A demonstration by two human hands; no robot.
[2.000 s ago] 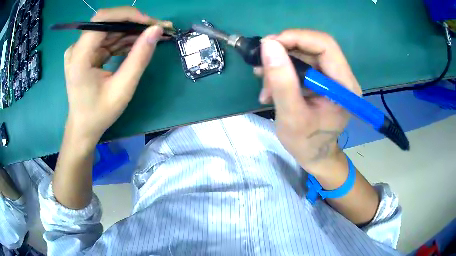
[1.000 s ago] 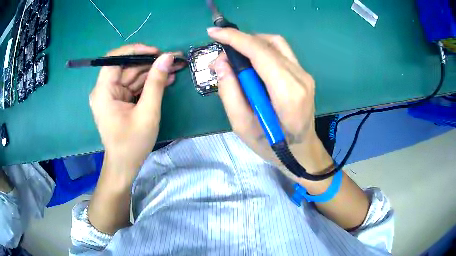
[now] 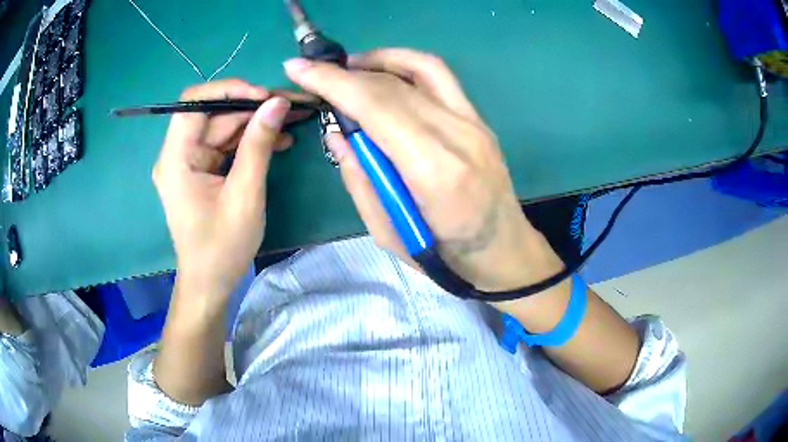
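The watch mainboard module [image 3: 329, 138] lies on the green mat and is mostly hidden under my right hand; only its left edge shows. My left hand [image 3: 216, 173] holds the dark tweezers [image 3: 194, 107], their flat rear end pointing left and their front end at the module's upper left edge. My right hand [image 3: 432, 155] holds the soldering iron [image 3: 384, 190] by its grip, the metal tip pointing up and away, beyond the module. The fingertips of my right hand are close to the module; whether they touch it is hidden.
A thin strand of solder wire [image 3: 206, 76] lies bent above my left hand. Rows of dark modules [image 3: 59, 95] stand at far left. A pale scrap [image 3: 619, 16] lies upper right. The blue soldering station [image 3: 753, 30] is at the right edge, its black cable running to my wrist. A person's sleeve [image 3: 43, 354] shows lower left.
My right hand has moved left with the iron, whose tip swung from the module to pointing away. It now covers most of the module. My left hand moved slightly right and down from its first position.
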